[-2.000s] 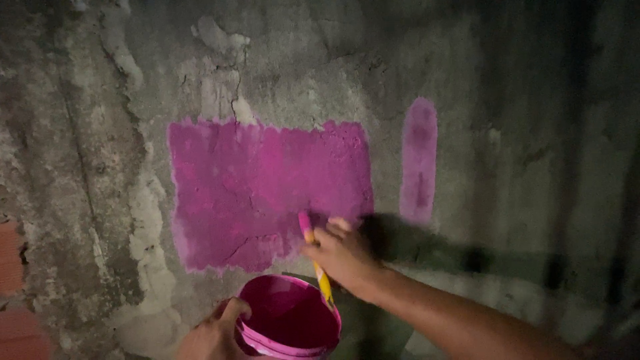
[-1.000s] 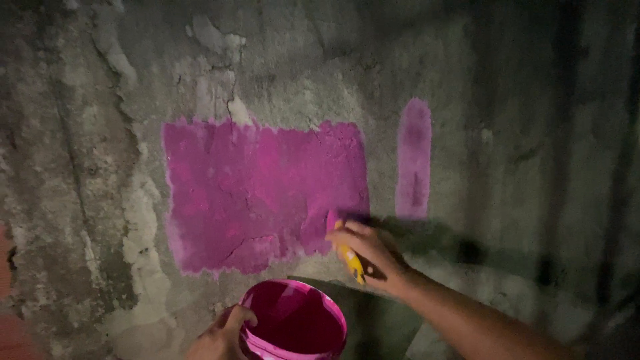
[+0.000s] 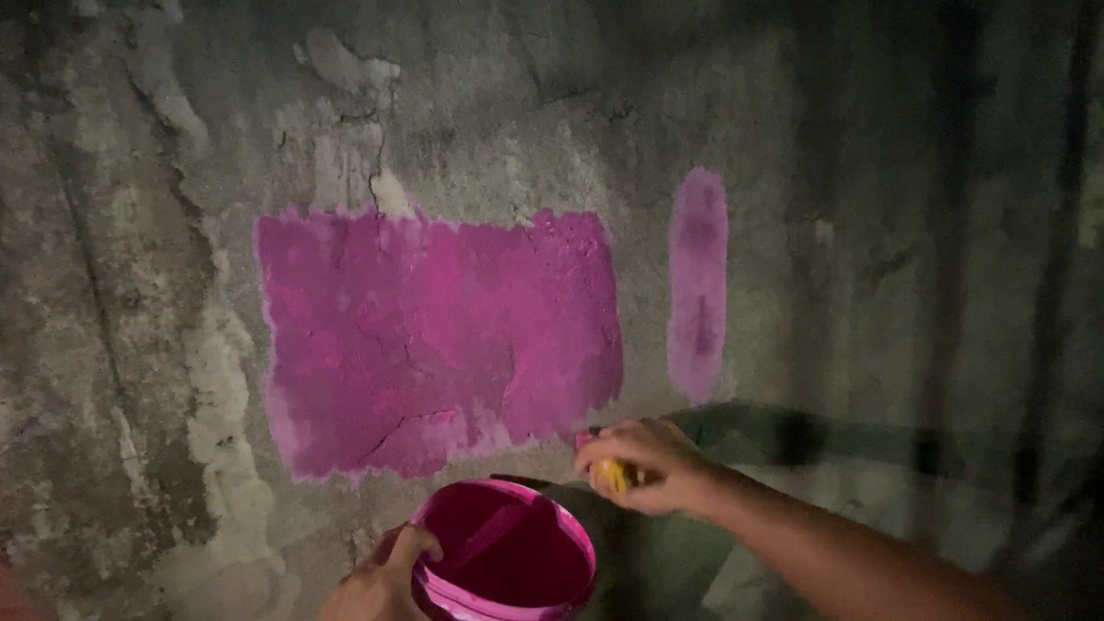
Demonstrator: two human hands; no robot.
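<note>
My left hand [image 3: 388,573] grips the rim of a round paint bucket [image 3: 509,548] at the bottom centre, with its thumb over the edge. Dark magenta paint lies inside the bucket. To the right and a little above it, my right hand [image 3: 642,466] is closed around a paintbrush with a yellow handle [image 3: 612,476]. The pink-stained brush head is mostly hidden by the fingers, just below the lower right corner of a magenta painted patch [image 3: 448,336]; whether it touches the wall I cannot tell. A narrow upright purple-pink stripe [image 3: 699,285] stands right of the patch.
The rough, cracked concrete wall [image 3: 862,259] fills the view, with pale flaking plaster [image 3: 220,414] down its left part. Dark shadows fall across the right side and below my right forearm.
Two seconds ago my right hand was over the patch's lower edge beside the bucket; it has moved right with the brush. My left hand has kept hold of the bucket.
</note>
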